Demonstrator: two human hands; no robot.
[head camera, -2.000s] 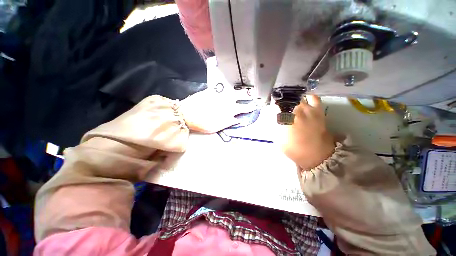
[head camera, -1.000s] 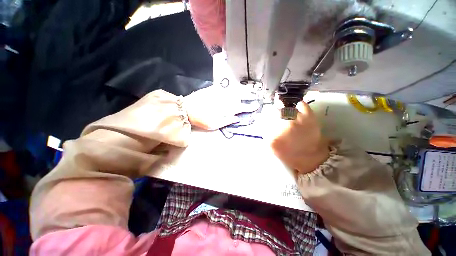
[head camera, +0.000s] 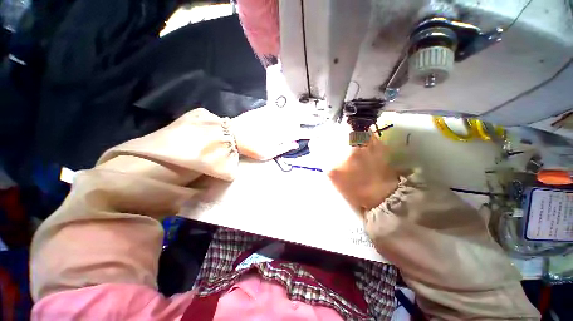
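Observation:
A small dark cloth piece (head camera: 298, 150) lies on the white machine bed, mostly covered by my left hand (head camera: 267, 135). My left hand holds it down near the needle area, its fingers washed out by glare. My right hand (head camera: 363, 170) is just right of the needle area, below the dark guide block with its knurled screw (head camera: 360, 136). My right fingertips are blurred and overexposed; whether they grip anything is unclear. The needle and presser foot are hard to make out. The off-white sewing machine head (head camera: 490, 84) stands above.
Black cloth (head camera: 188, 66) is piled at upper left. Yellow-handled scissors (head camera: 462, 130) lie right of the needle. A labelled clear case (head camera: 548, 215) and an orange item (head camera: 555, 177) are at far right. A pink fluffy cover (head camera: 259, 26) hangs on the machine head's left. Dark threads lie on the bed.
My right hand has shifted slightly left and down, and its fingers are less distinct. My left hand stays on the dark piece, of which less shows than two seconds ago. The view has shifted slightly.

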